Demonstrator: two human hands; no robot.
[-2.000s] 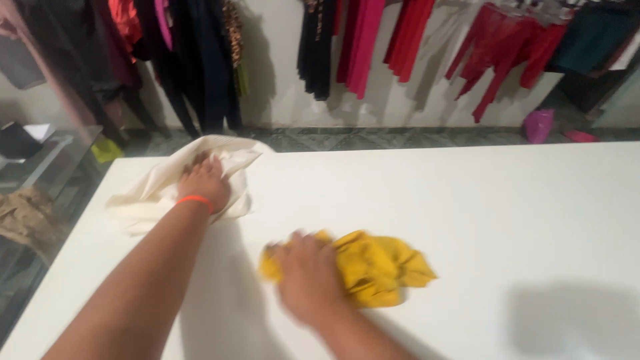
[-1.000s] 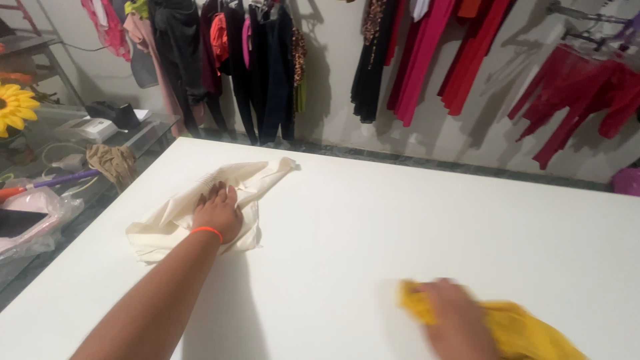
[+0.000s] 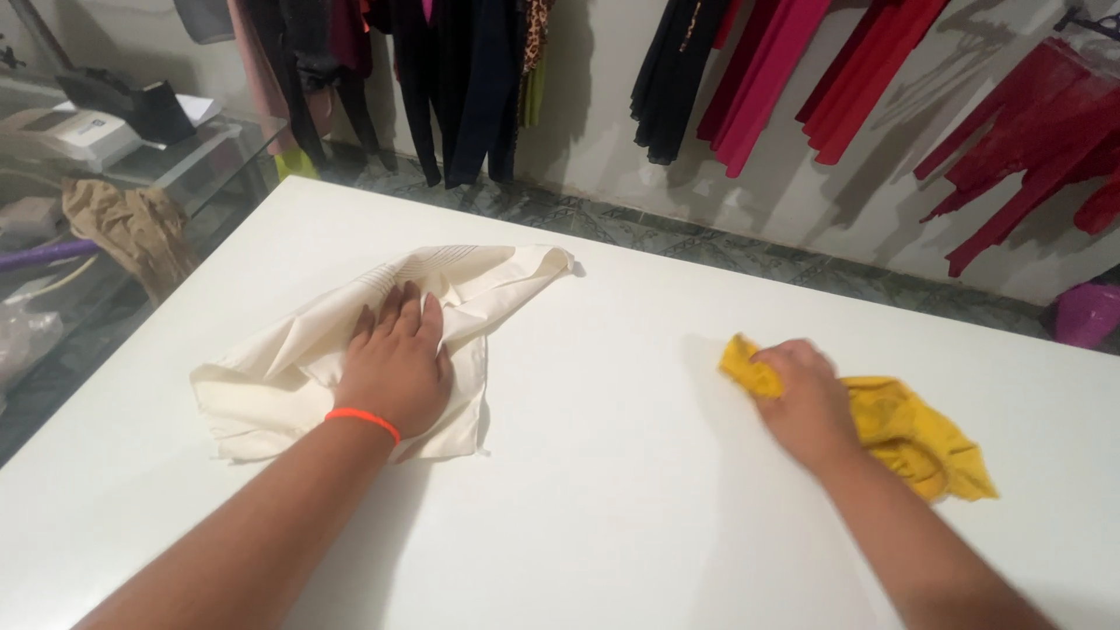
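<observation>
A crumpled cream cloth (image 3: pixel 297 350) lies on the left part of the white tabletop (image 3: pixel 577 490). My left hand (image 3: pixel 398 367), with an orange band at the wrist, rests flat on this cloth with its fingers spread. Further right, my right hand (image 3: pixel 805 394) grips one end of a yellow cloth (image 3: pixel 919 429). The rest of the yellow cloth lies bunched on the tabletop, beside and behind the right wrist. The right fingertips are curled and partly hidden in the cloth.
At the left stands a glass table (image 3: pixel 236 140) with a white device (image 3: pixel 79 136), a black stand (image 3: pixel 131 105) and a brown cloth (image 3: pixel 131 227). Garments (image 3: pixel 472 79) hang along the wall beyond the tabletop. A purple object (image 3: pixel 1085 315) is at the far right.
My right hand has moved right, away from the cream cloth, taking the yellow cloth along. My left hand has stayed on the cream cloth. The view has shifted.
</observation>
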